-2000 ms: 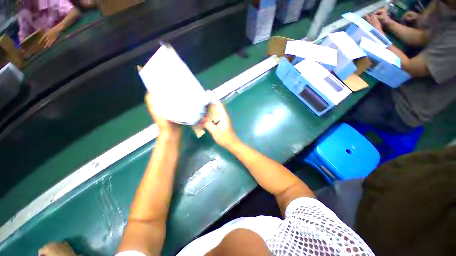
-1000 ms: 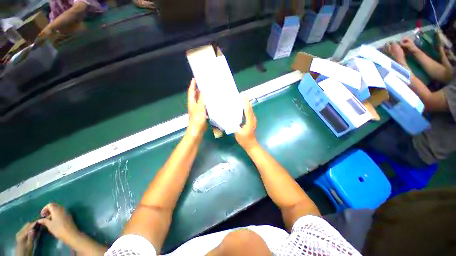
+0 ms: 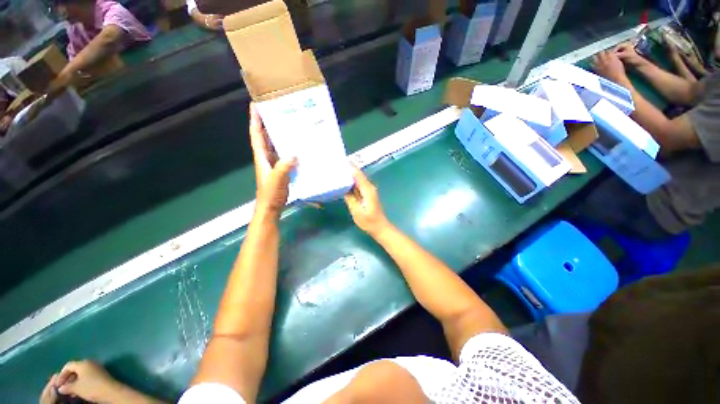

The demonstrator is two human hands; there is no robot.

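Note:
A white and light blue retail box (image 3: 306,142) is held up over the white rail, tilted, its top flaps open and showing plain brown inside. My left hand (image 3: 272,177) grips its left side, with the thumb on the printed face. My right hand (image 3: 365,201) holds its lower right corner. The underside of the box is mostly hidden.
Several retail boxes (image 3: 525,154) lie piled on the green bench (image 3: 379,260) at the right. More boxes stand on the belt (image 3: 418,61) near a grey post (image 3: 537,39). A blue stool (image 3: 564,264) is at the right. Neighbours' hands (image 3: 75,383) show at lower left and upper right.
The box's top flaps have opened up and outward, showing their brown inside. Its printed face now shows. My left thumb has come onto the face.

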